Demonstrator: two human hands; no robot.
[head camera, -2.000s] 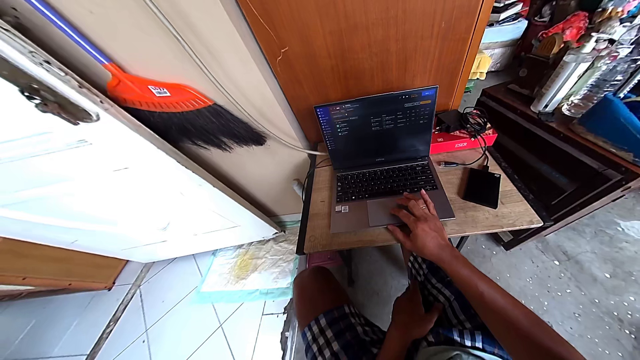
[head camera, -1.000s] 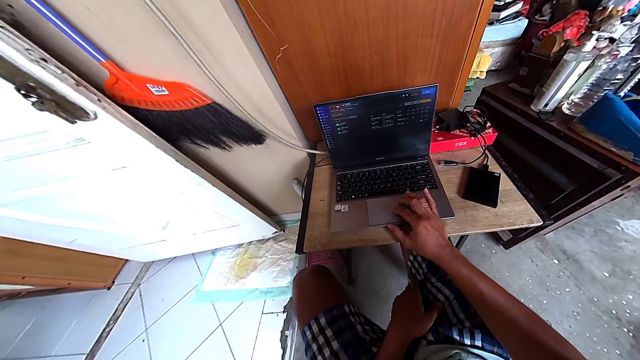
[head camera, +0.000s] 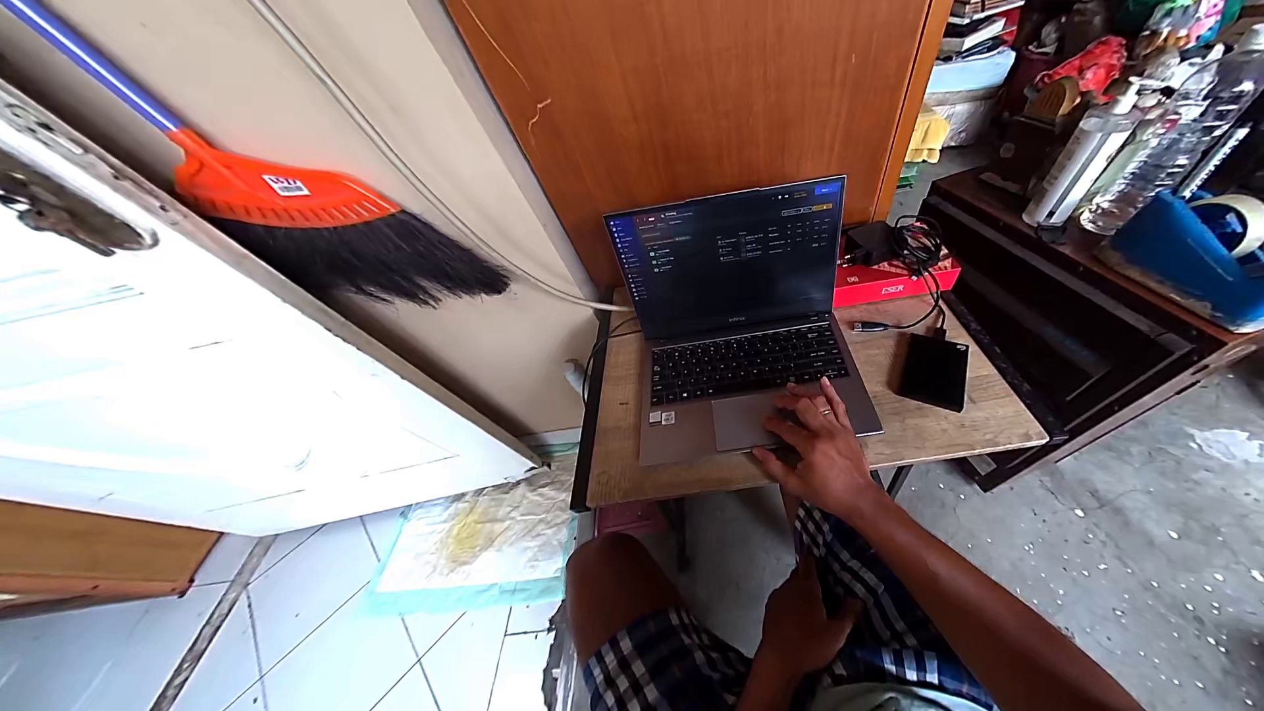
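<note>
An opened laptop (head camera: 681, 415) with a dark page on its screen rests on a small wooden table (head camera: 632, 484). My right hand (head camera: 815, 444) lies over the right part of its touchpad and palm rest, fingers apart, with a ring on one finger. Low in the view, my left hand (head camera: 802, 617) rests on my lap against the checkered shorts (head camera: 889, 592); its fingers are partly hidden, so its grip cannot be told. To the laptop's right lies a black external hard drive (head camera: 933, 371) with a cable attached.
Behind the drive, a black adapter (head camera: 871, 242) and coiled cables sit on a red box (head camera: 894, 284). A dark cabinet (head camera: 1066, 326) at right bears plastic bottles (head camera: 1081, 158) and a blue tape dispenser (head camera: 1185, 257). At left are a white door (head camera: 197, 395) and an orange broom (head camera: 286, 193).
</note>
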